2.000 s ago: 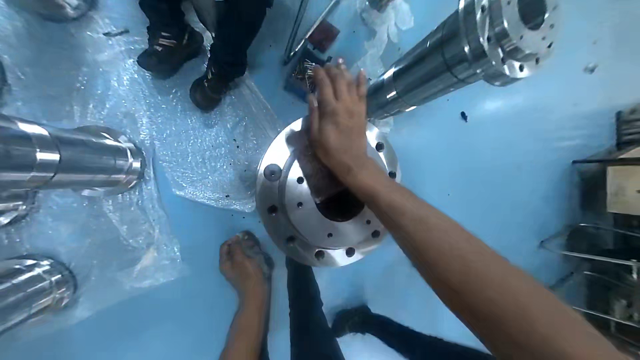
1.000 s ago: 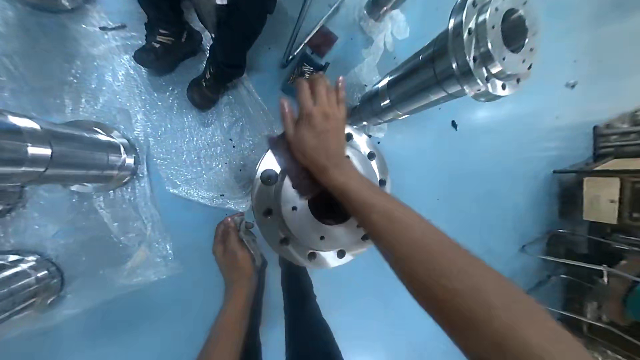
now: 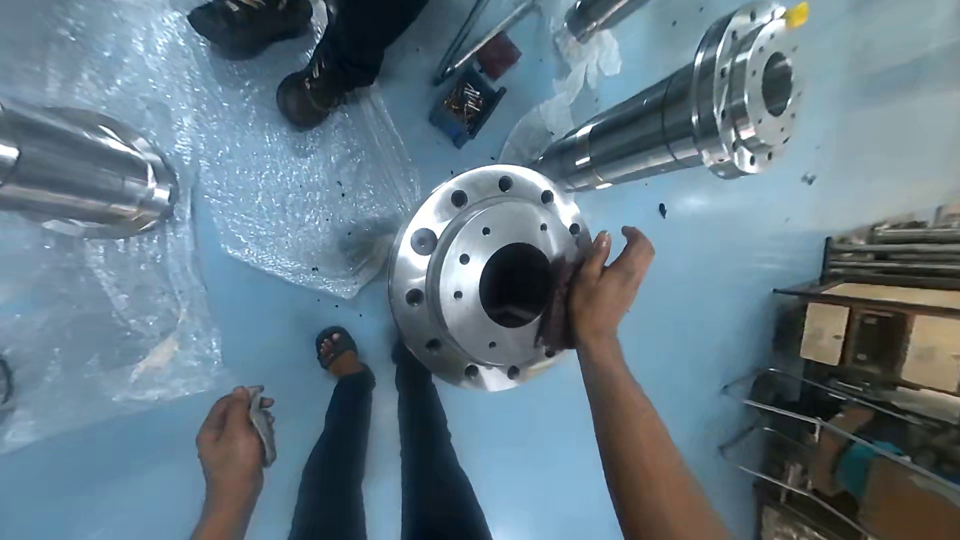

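Note:
A round steel flange (image 3: 411, 315) with a ring of bolt holes and a dark central bore stands upright below the camera. My right hand (image 3: 609, 289) presses a dark reddish-brown abrasive pad or cloth (image 3: 556, 307) against the flange's right side, beside the bore; its fingers point up and outward. My left hand (image 3: 234, 435) is away from the flange at the lower left, closed around a crumpled grey cloth (image 3: 262, 427). Just behind the flange, at the upper right, another flanged steel shaft (image 3: 645, 127) shows its bored end, with a yellow piece at its rim.
Bubble wrap (image 3: 285, 210) covers the floor at left, under a large steel cylinder (image 3: 82, 172). A person in dark boots (image 3: 304, 97) is at the top left. A blue bin of screws (image 3: 463, 109) sits behind the flange. A cluttered metal rack (image 3: 862, 300) stands at right.
My right hand has moved with the pad from the flange's upper left to its right side. My left hand, with the grey cloth, is farther out from the flange.

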